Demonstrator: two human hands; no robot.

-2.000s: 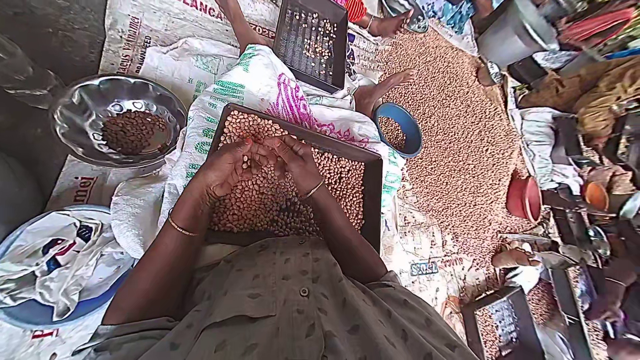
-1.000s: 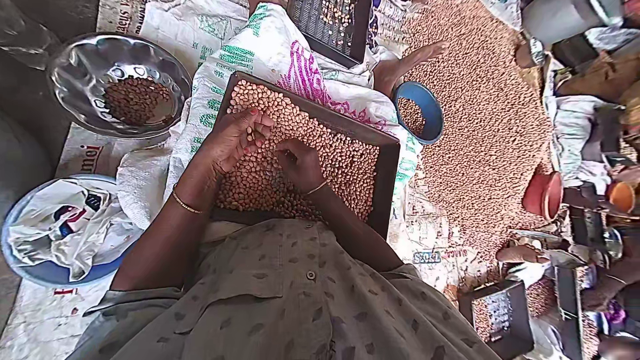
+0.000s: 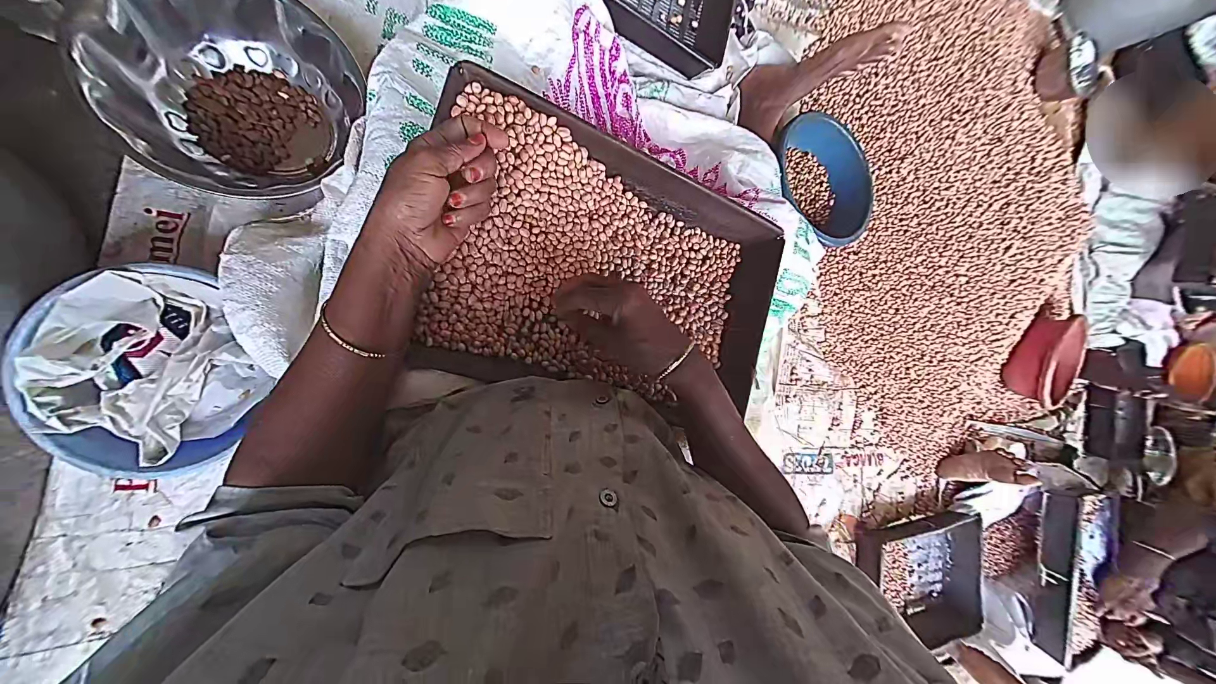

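A dark rectangular tray (image 3: pixel 665 185) of light brown nuts or beans (image 3: pixel 560 204) lies on my lap over a white woven sack. My left hand (image 3: pixel 445 185), fingers curled, is above the tray's left part; whether anything is inside the fingers cannot be told. Lower and further right, my right hand (image 3: pixel 622 323) is bent low over the nuts, its fingertips near them and partly blurred. On the left stands a fluted metal bowl (image 3: pixel 328 57) holding darker brown nuts (image 3: pixel 252 119). Each wrist wears a thin bangle.
A blue bowl (image 3: pixel 848 161) with some nuts stands right of the tray, near a person's bare foot (image 3: pixel 850 57). Beyond it spreads a large heap of nuts (image 3: pixel 950 209). A blue-rimmed basin (image 3: pixel 57 442) holding a white bag is at left. A red pot (image 3: pixel 1045 361) and other trays stand at right.
My hands were close together over the tray two seconds ago; now they are apart, the right one lower over the nuts. The left hand has moved toward the tray's upper left.
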